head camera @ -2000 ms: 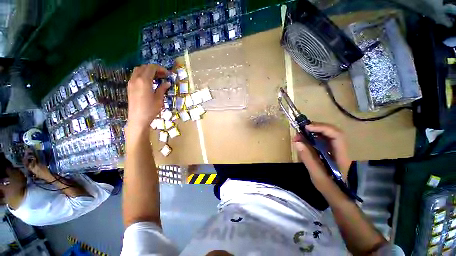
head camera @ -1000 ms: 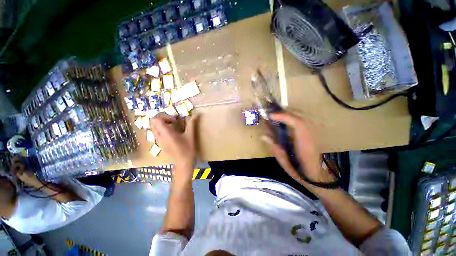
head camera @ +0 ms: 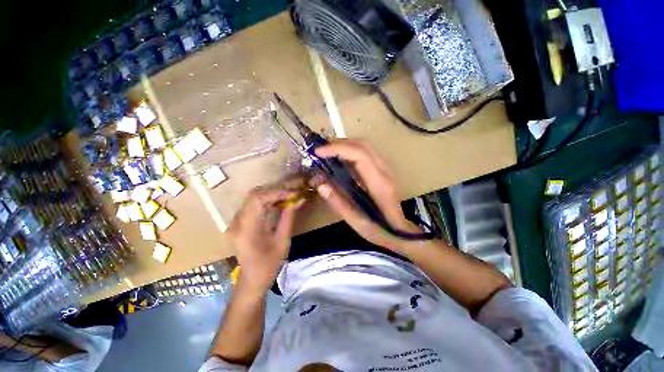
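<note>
My right hand (head camera: 364,182) holds a soldering iron (head camera: 338,174) with a black handle, its metal tip pointing up and left over the board. Slim tweezers (head camera: 289,132) are beside it in the same hand. My left hand (head camera: 263,225) is close to my right hand, fingers pinched on a small yellow-edged piece (head camera: 291,201), perhaps a pouch cell. A small silver-white piece shows by the right fingers; whether it is joined to the yellow one cannot be told. Loose pouch cells (head camera: 172,184) and blue circuit boards (head camera: 135,171) lie scattered at the left.
A clear blister tray (head camera: 218,120) lies mid-board. A filled tray (head camera: 145,43) is behind, stacked trays (head camera: 80,211) at left. A black fan (head camera: 346,40) and grey parts box (head camera: 484,51) stand at the rear. A tray of cells (head camera: 611,240) is at right, beyond a cable.
The view has shifted right. My left hand has left the loose pile and come to my right hand, now pinching a yellow-edged piece. The board seen beside the iron earlier is gone from the tan surface.
</note>
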